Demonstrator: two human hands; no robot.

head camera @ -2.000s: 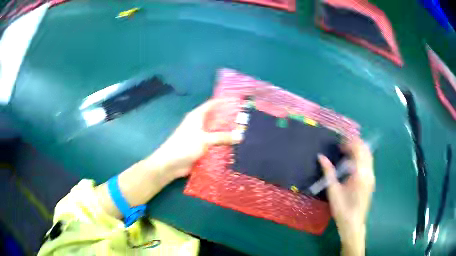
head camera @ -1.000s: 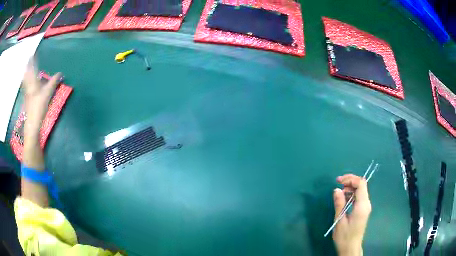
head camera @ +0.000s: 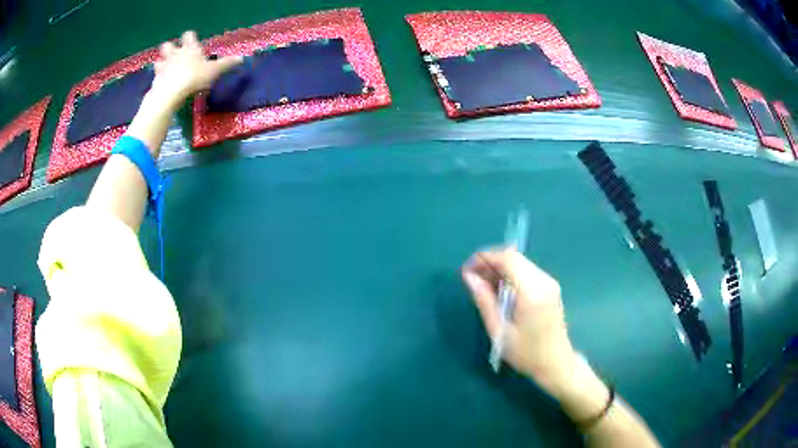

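Note:
My left hand point(head camera: 185, 72) is stretched out to the back left, fingers spread, over the left edge of a circuit board point(head camera: 293, 74) with a black sheet on a red bubble wrap pad point(head camera: 378, 74). It looks empty; whether the fingertips touch the board or pad, I cannot tell. My right hand point(head camera: 514, 297) is above the green mat point(head camera: 332, 262) at centre right and holds silver tweezers point(head camera: 505, 306) pen-like, slightly blurred. Nothing can be seen at their tips.
More boards on red pads line the back: one at back centre point(head camera: 503, 77), others left point(head camera: 114, 109) and right point(head camera: 696, 87). Another board on a pad point(head camera: 24, 367) is cut off at the left edge. Long black tape strips point(head camera: 647, 241) and a small clear piece point(head camera: 763, 234) lie at right.
The view has shifted left. My left hand has moved from the pad at the far left to the back row. My right hand still holds the tweezers.

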